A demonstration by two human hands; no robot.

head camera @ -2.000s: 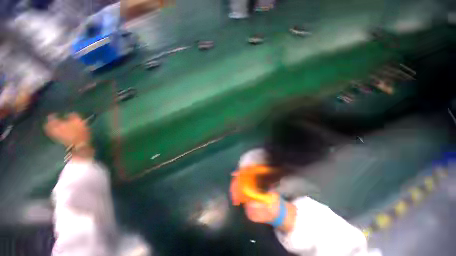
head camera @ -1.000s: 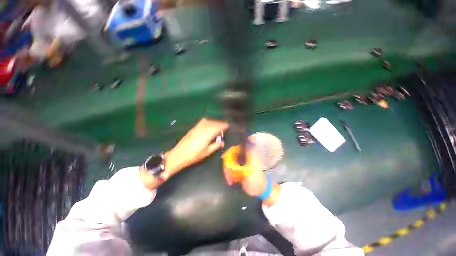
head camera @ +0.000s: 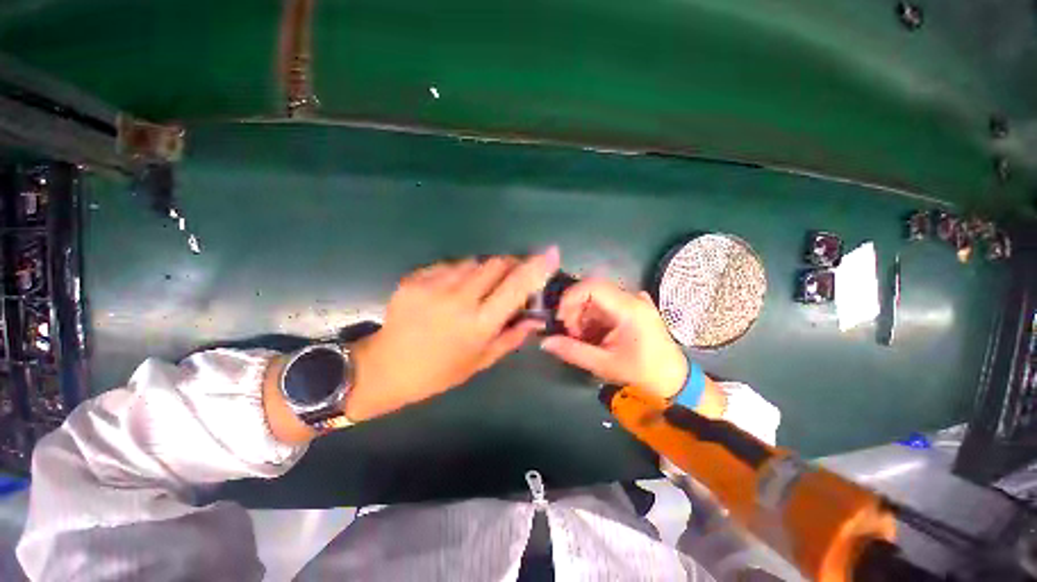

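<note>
My left hand (head camera: 455,313) and my right hand (head camera: 620,335) meet over the bench. Their fingertips hold a small black unit with a silver part (head camera: 550,302) between them; the fingers hide most of it. The orange electric screwdriver (head camera: 751,472) lies slantwise under my right hand and wrist, its dark rear end towards the lower right corner. I cannot tell whether my right hand also holds it. The round screw dish (head camera: 713,291), full of tiny silver grains, stands just right of my right hand.
Two small units (head camera: 821,266) stand beside a white paper slip (head camera: 857,287) and a thin dark stick (head camera: 894,300). Several units lie at the far right (head camera: 957,231). Black trays flank the bench at left (head camera: 68,296) and right. The green conveyor (head camera: 569,80) runs along the far side.
The view has tilted down to the bench. My hands have come together around the small unit. The screwdriver has swung from upright to lying slantwise towards the lower right.
</note>
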